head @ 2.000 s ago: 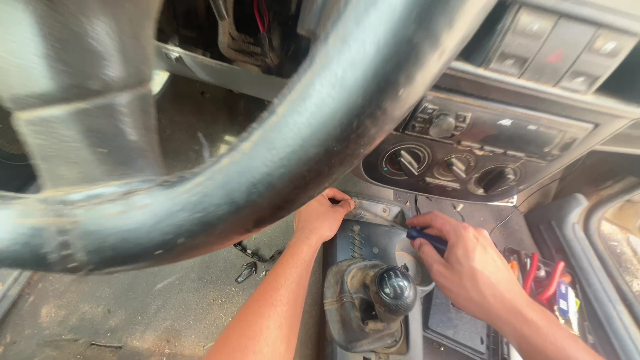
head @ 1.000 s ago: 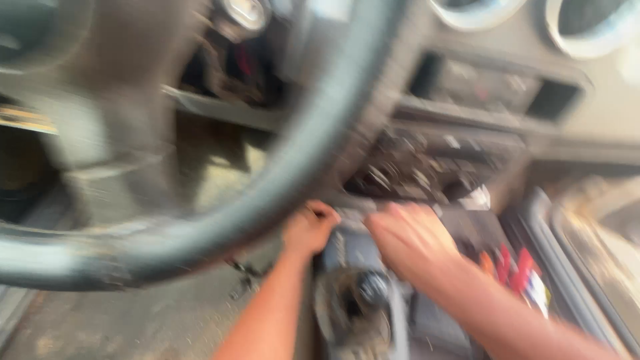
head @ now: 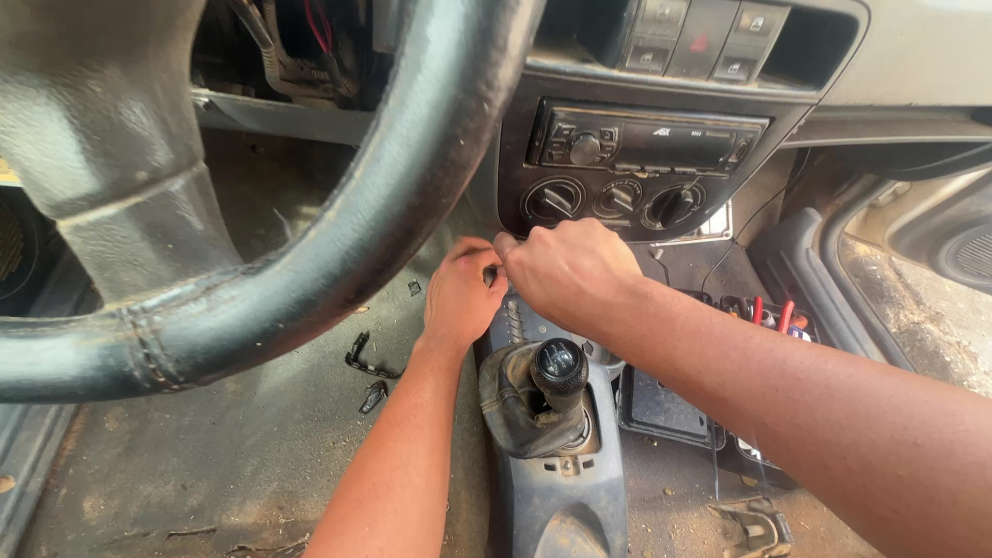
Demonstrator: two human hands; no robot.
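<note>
My left hand (head: 465, 294) is at the front end of the grey plastic centre console (head: 566, 496), its thumb and fingers bent close together. Whether anything is between them is hidden. Beside it on the right, my right hand (head: 570, 267) is curled, back upward, just below the heater control knobs (head: 620, 199). What lies under its fingers cannot be seen. Behind both hands stands the gear lever knob (head: 559, 368), with its worn boot (head: 515, 411) around it. Above the hands is the car radio (head: 651, 141) in the dashboard.
The steering wheel (head: 434, 147) crosses the upper left. An open tool case (head: 674, 411) with red-handled tools (head: 785, 316) lies right of the console. Broken black plastic pieces (head: 373, 395) lie on the left floor. A thin wire (head: 744, 225) hangs at the right, and a metal bracket (head: 756, 531) lies below.
My right hand has moved left, to beside my left hand. The blue-handled tool seen in it two seconds ago is out of sight now. The view has shifted.
</note>
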